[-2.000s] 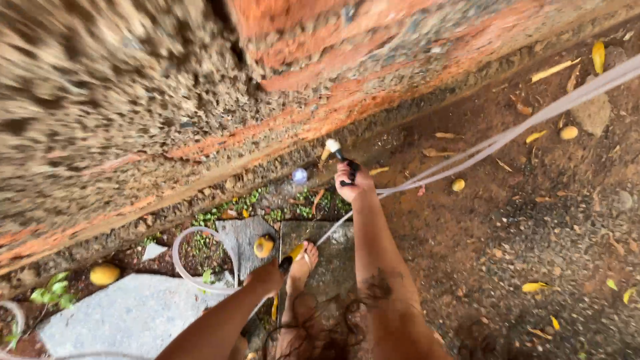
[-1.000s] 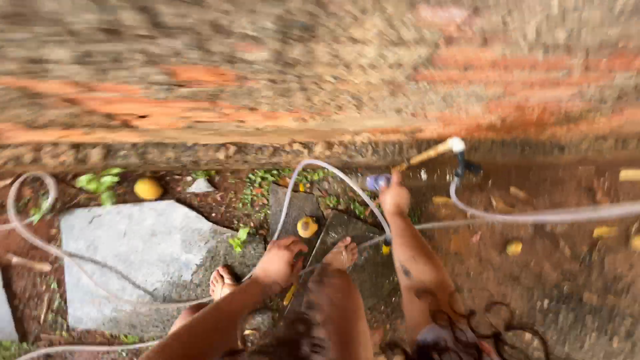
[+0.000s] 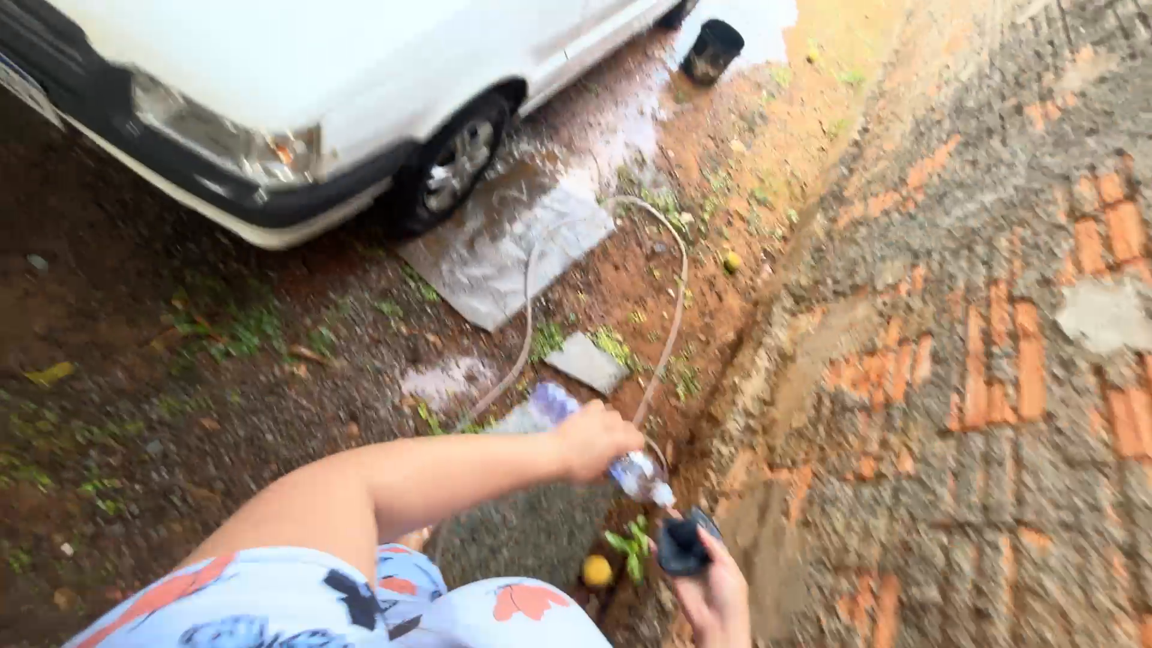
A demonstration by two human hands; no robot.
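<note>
My left hand (image 3: pixel 598 441) is wrapped around a clear plastic bottle (image 3: pixel 641 477) with a purplish tint. The bottle slants down to the right, its white neck close to a small black cup-like part (image 3: pixel 684 545). My right hand (image 3: pixel 715 589) holds this part from below and the right, with its dark round opening showing. Blur hides whether the neck touches it and whether liquid flows. A pale hose (image 3: pixel 681 288) loops over the ground beyond my hands.
A white car (image 3: pixel 297 81) stands at the upper left, its front wheel (image 3: pixel 459 166) beside a wet stone slab (image 3: pixel 513 261). A black bucket (image 3: pixel 711 52) is farther back. A rough brick wall (image 3: pixel 972 360) runs along the right. Yellow fruit (image 3: pixel 597 571) lies near my legs.
The view has swung widely from the wall's foot towards the car. My right hand, on a black-handled nozzle two seconds ago, is now on the black cup-like part. My left hand now holds the bottle.
</note>
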